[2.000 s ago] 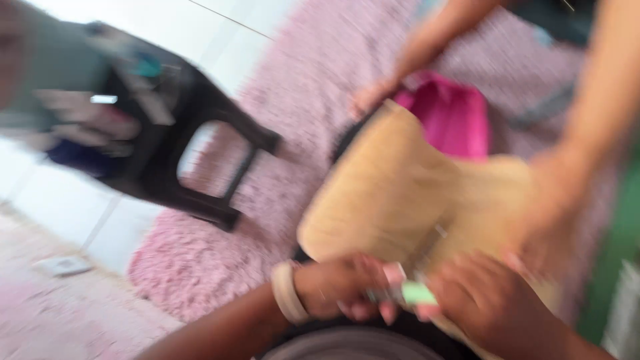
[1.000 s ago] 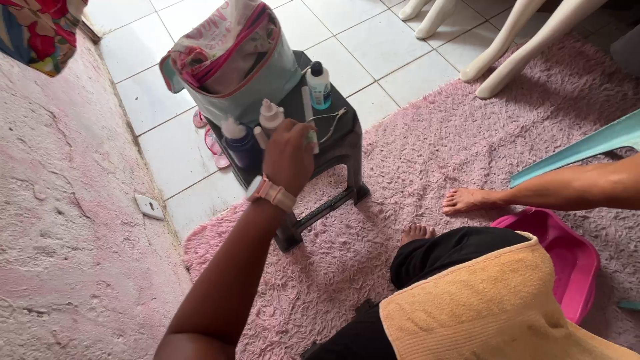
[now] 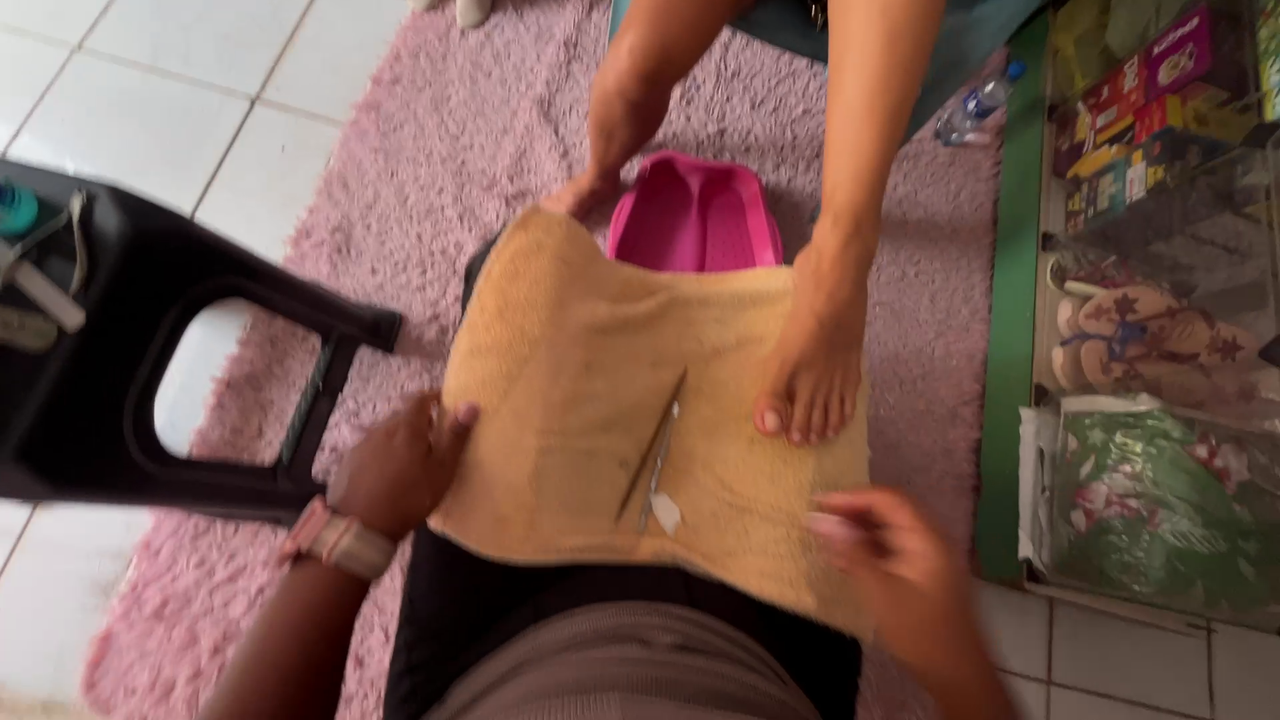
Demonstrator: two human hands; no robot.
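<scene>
An orange-tan towel [image 3: 560, 400] lies across my lap, with another person's bare foot [image 3: 815, 370] resting on its right part. Slim metal tools [image 3: 655, 450] lie on the towel left of the foot, beside a small white piece [image 3: 665, 512]. My left hand [image 3: 400, 465], with a pale watch on the wrist, is at the towel's left edge; whether its fingers grip the cloth cannot be told. My right hand [image 3: 875, 540], blurred, is near the towel's right edge below the foot, its fingers partly curled; its hold is unclear.
A black plastic stool [image 3: 110, 340] bearing small items stands at the left. Beyond the towel, a pink basin [image 3: 695, 215] sits on a pink shaggy rug [image 3: 440, 130]. At the right are a display case with a green edge [image 3: 1005, 350] and a plastic bottle [image 3: 975, 105].
My left hand, over the bottles on the stool one second ago, is now at the towel's left edge. The other person's foot rests on the towel. The view has swung right.
</scene>
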